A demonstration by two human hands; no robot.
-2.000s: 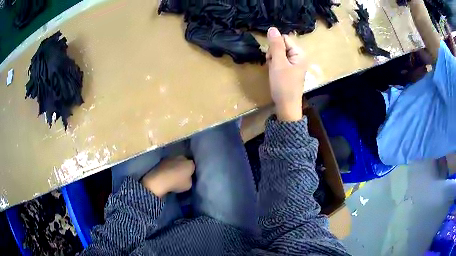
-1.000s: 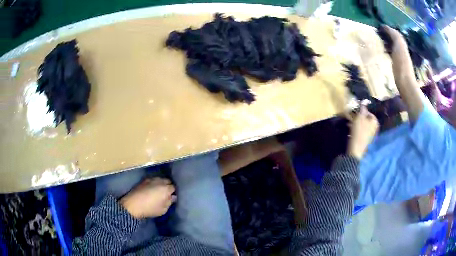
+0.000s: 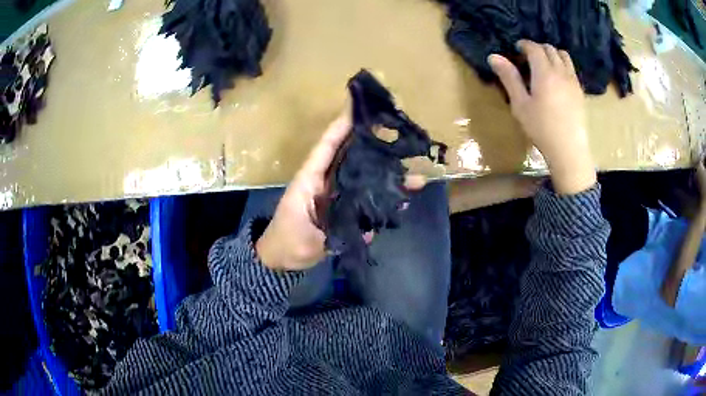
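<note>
My left hand (image 3: 298, 209) holds a limp bundle of black cut pieces (image 3: 371, 174) over the table's front edge and my lap. The bundle hangs loosely, with ragged edges and a hole near its top; some fingers are hidden behind it. My right hand (image 3: 546, 104) is at the front edge of the black pile (image 3: 534, 35) at the top right, thumb and fingers apart, fingertips touching the pile. Whether it grips any piece cannot be told. A separate black bundle (image 3: 217, 42) lies on the table at the upper left.
The tan table (image 3: 294, 155) has a curved, shiny surface. Camouflage pieces (image 3: 23, 77) lie at far left. A blue bin (image 3: 161, 263) with camouflage pieces stands under the table at left. A carton of black pieces (image 3: 484, 271) is at my right knee. A neighbour's blue sleeve (image 3: 658, 278) shows at right.
My left hand has risen from my lap and now holds a black bundle. My right hand has moved from near the neighbour back to the pile. The view has shifted left and down.
</note>
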